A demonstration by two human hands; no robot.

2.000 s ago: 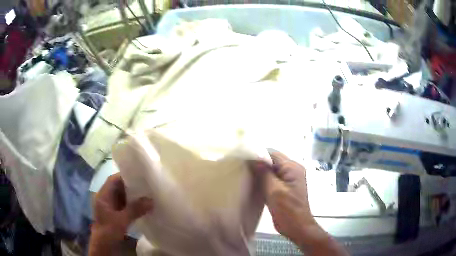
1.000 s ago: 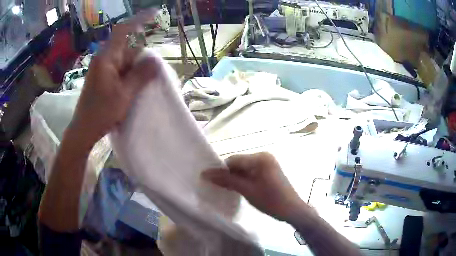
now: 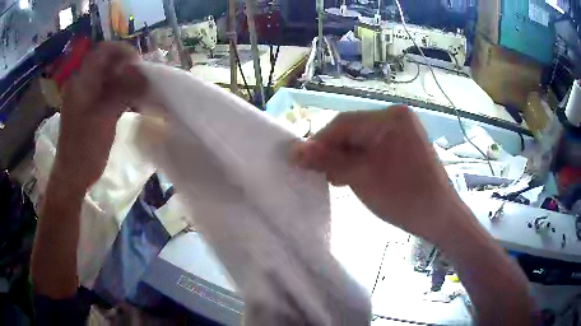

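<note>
A whitish cloth piece (image 3: 255,165) hangs between my two raised hands and runs down past the bottom edge, blurred by motion. My left hand (image 3: 105,83) grips its upper left end, at the upper left of the view. My right hand (image 3: 363,149) pinches its upper right edge near the centre. The white sewing machine (image 3: 522,223) stands at the right. My right forearm hides part of its head and needle area.
A pale blue tray (image 3: 503,134) lies behind the table, with cloth scraps in it. Pale cloth (image 3: 105,197) and a blue-grey cloth (image 3: 137,232) hang at the left. A ruler strip (image 3: 210,296) runs along the table's front edge. Other sewing machines (image 3: 427,48) stand behind.
My right hand has risen and moved right along the cloth. My left hand has moved a little left and down. The cream cloth pile seen on the table earlier is now mostly out of sight.
</note>
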